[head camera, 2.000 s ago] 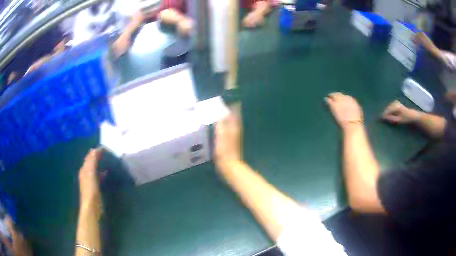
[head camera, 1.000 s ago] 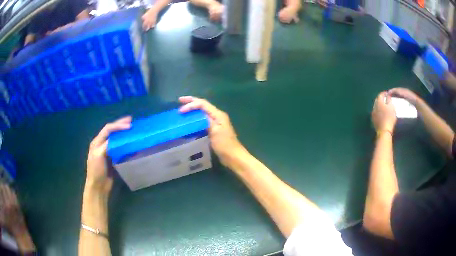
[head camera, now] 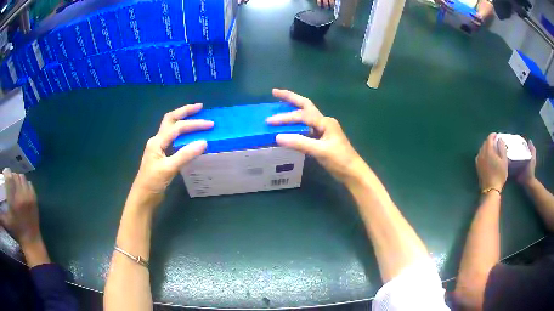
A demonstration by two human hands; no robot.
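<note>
A closed retail carton (head camera: pixel 246 170) with a blue top and a white long side stands on the dark green table (head camera: pixel 243 243) in front of me. Small dark print and a barcode show on its white side. My left hand (head camera: pixel 173 143) grips its left end, with fingers over the blue top. My right hand (head camera: pixel 316 133) grips its right end, fingers also over the top. The carton's ends are largely hidden by my hands.
Blue cartons (head camera: pixel 140 45) stand two high at the back left. A black bowl (head camera: pixel 311 25) and a post (head camera: pixel 384 36) are beyond the carton. A neighbour's hands (head camera: pixel 507 161) hold a white device at right. Another person's hand (head camera: pixel 21 209) and a carton (head camera: pixel 15 133) are at left.
The carton was open with its lid raised, then its blue lid came down; it is now closed between my hands. The view has shifted, so the carton now sits nearer the middle.
</note>
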